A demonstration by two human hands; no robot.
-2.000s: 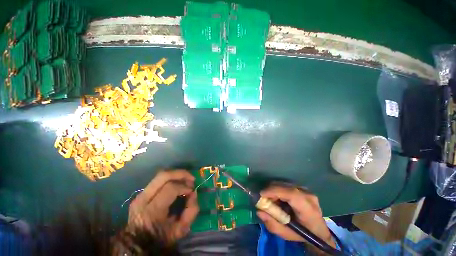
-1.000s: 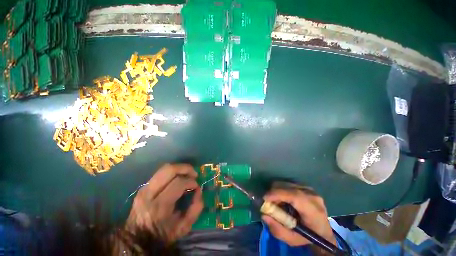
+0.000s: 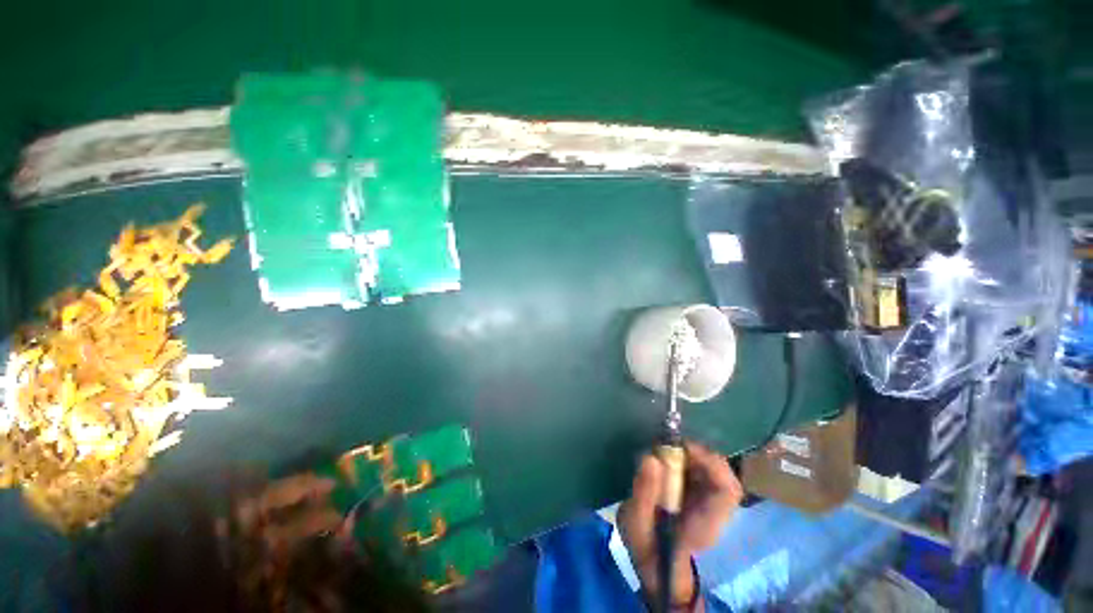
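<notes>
My right hand (image 3: 686,501) holds the soldering iron (image 3: 672,461) by its pale grip. The iron's metal tip reaches into the whitish tip-cleaning cup (image 3: 647,347), at the silvery bits. The worked PCB panel (image 3: 434,453) lies near my body at bottom centre-left, tilted, with orange flex circuits (image 3: 414,479) along its centre seam. My left hand (image 3: 282,521) is dark and blurred at the panel's left side; its fingers and any solder wire cannot be made out.
The orange flex circuit pile (image 3: 102,371) lies at left. The waiting PCB panels (image 3: 288,228) lie at upper left across the whitish rail (image 3: 623,150). A black box (image 3: 779,263), clear plastic bags (image 3: 923,120) and, below the bench, a cardboard box (image 3: 809,467) are at right.
The view has turned right. My right hand has moved the iron off the panel to the cup. My left hand has become dark and blurred, and the panel appears tilted.
</notes>
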